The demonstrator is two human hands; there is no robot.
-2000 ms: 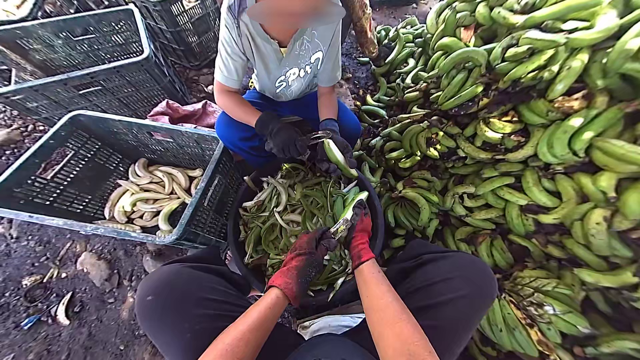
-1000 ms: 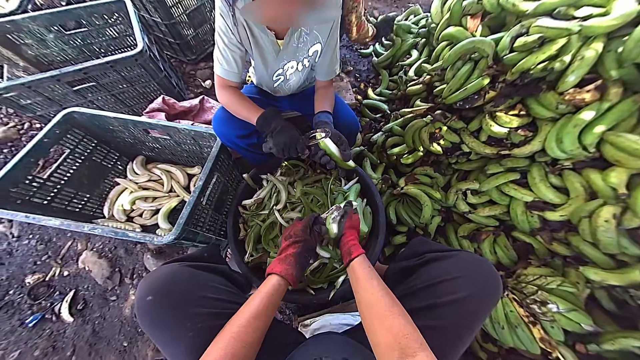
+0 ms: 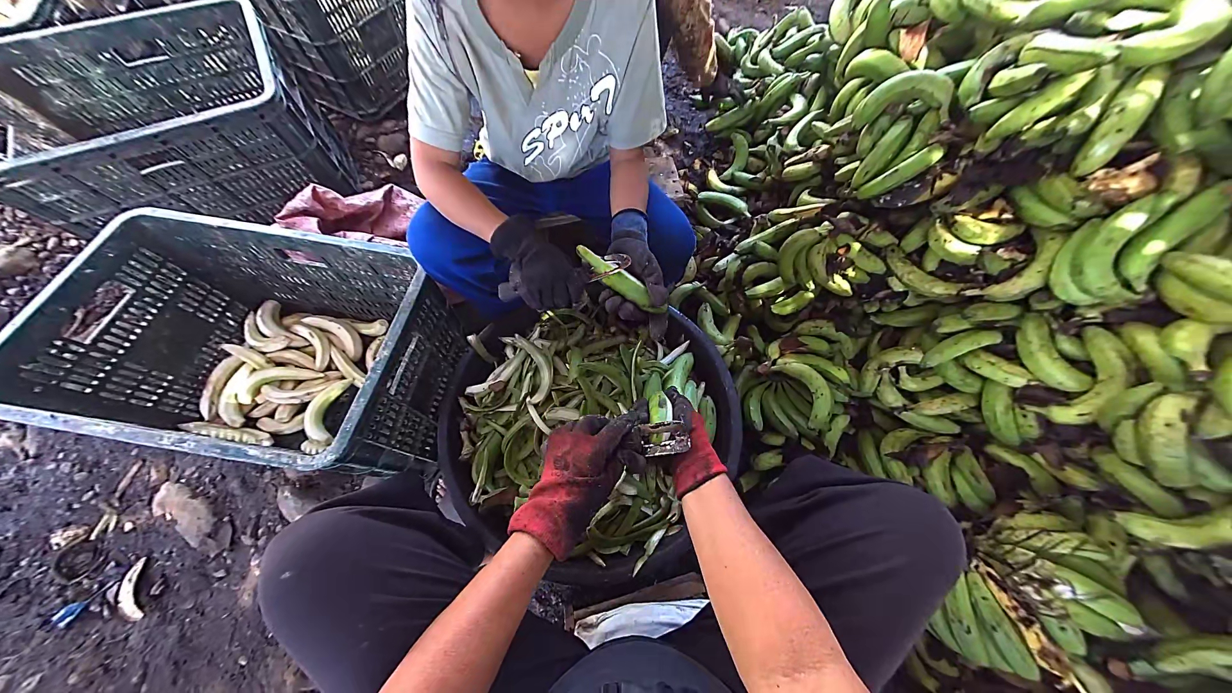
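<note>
Over a round black tub [image 3: 729, 385] full of green peels [image 3: 525, 452], both my hands work in red gloves with dark palms. My left hand [image 3: 575, 481] is closed on a metal peeler [image 3: 666, 438], its blade frame lying across a green plantain [image 3: 660, 408]. That plantain is gripped in my right hand [image 3: 695, 448], which hides part of it. Across the tub a person in dark gloves holds another green plantain [image 3: 621, 280] with a peeling tool against it.
A dark plastic crate [image 3: 385, 371] with peeled plantains [image 3: 289, 371] stands left of the tub. More crates [image 3: 144, 125] are behind it, near a reddish cloth [image 3: 351, 212]. Green plantain bunches [image 3: 1049, 356] are heaped on the right. Stones [image 3: 188, 515] lie on the muddy ground.
My hands have come lower and nearer to me over the tub, with the plantain between them. The other person's plantain has tilted differently.
</note>
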